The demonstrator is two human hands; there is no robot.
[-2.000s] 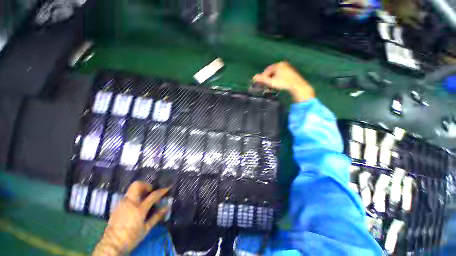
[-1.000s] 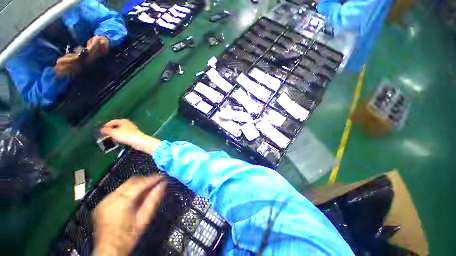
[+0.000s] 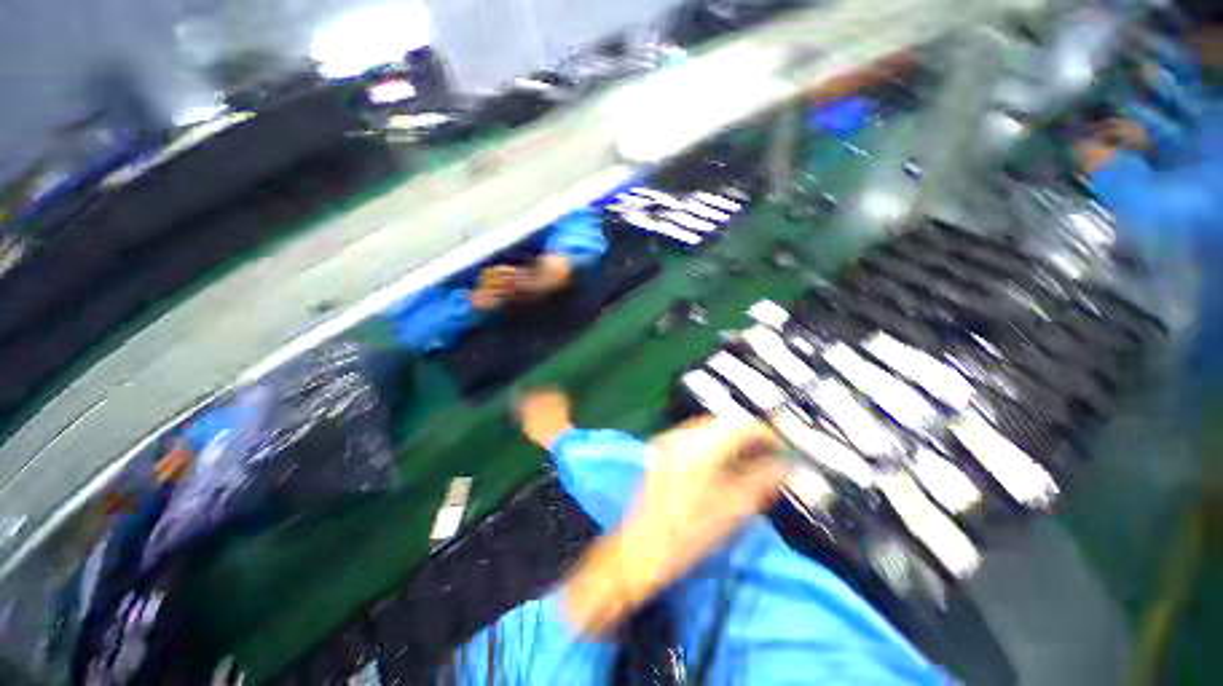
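Note:
The view is blurred. My left hand (image 3: 684, 503) crosses over my right forearm, its fingers at the near left edge of the right-hand parts tray (image 3: 972, 375). Whether it holds anything cannot be told. White strips (image 3: 879, 389) lie in that tray. My right hand (image 3: 543, 416) is farther forward over the green bench, small and blurred; any item in it cannot be made out. The black component tray (image 3: 490, 570) is at the bottom, partly hidden by my left arm. A pale flat rectangular piece (image 3: 452, 509) lies on the bench beyond it.
Across the bench, another person's hands (image 3: 523, 282) are above a black tray (image 3: 496, 349). Small dark units (image 3: 681, 316) lie on the green bench. A crinkled plastic bag (image 3: 322, 416) is at the left. Another worker's blue sleeve (image 3: 1160, 201) is at the upper right.
The view has swung, showing more of the far side. My left hand has moved from above the component tray to the right-hand tray. The dark-and-pale piece seen at my right hand is no longer discernible.

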